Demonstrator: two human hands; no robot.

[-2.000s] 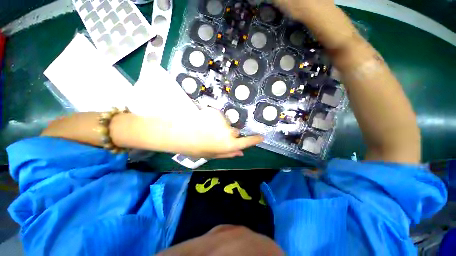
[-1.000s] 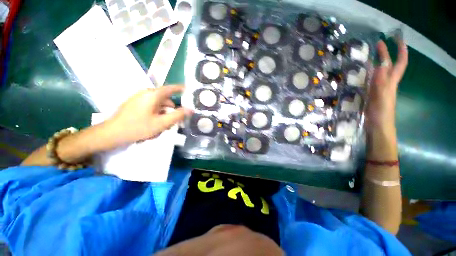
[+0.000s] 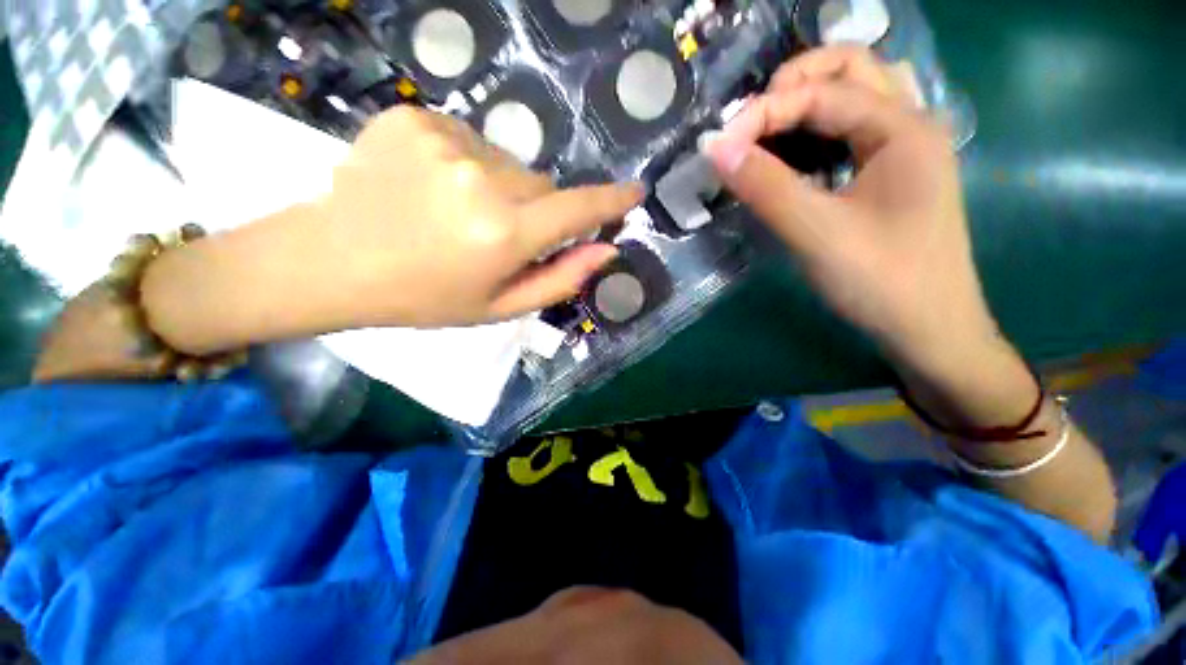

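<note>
The clear blister tray (image 3: 728,266) lies turned at an angle in front of me, with black modules (image 3: 620,296) that have pale grey discs. One module carries a silver-grey pad (image 3: 685,192) with a cut-out. My right hand (image 3: 871,195) has thumb and index finger pinched at this pad's upper edge; a small pale bit shows at the fingertips. My left hand (image 3: 442,221) lies over the white liner sheet (image 3: 436,370), its index fingertip touching or just beside the pad's left edge. Its fingers are apart, and nothing is seen gripped in them.
A blurred white die-cut sheet (image 3: 85,59) with grey shapes is at the upper left, with another white sheet (image 3: 59,201) below it. Crinkled clear plastic (image 3: 312,390) lies by my left forearm. The green bench (image 3: 1080,247) extends to the right.
The tray has turned and moved left and closer. My right hand has left the tray's right edge and pinches at a pad. My left hand has moved right over the tray with the white sheet beneath it.
</note>
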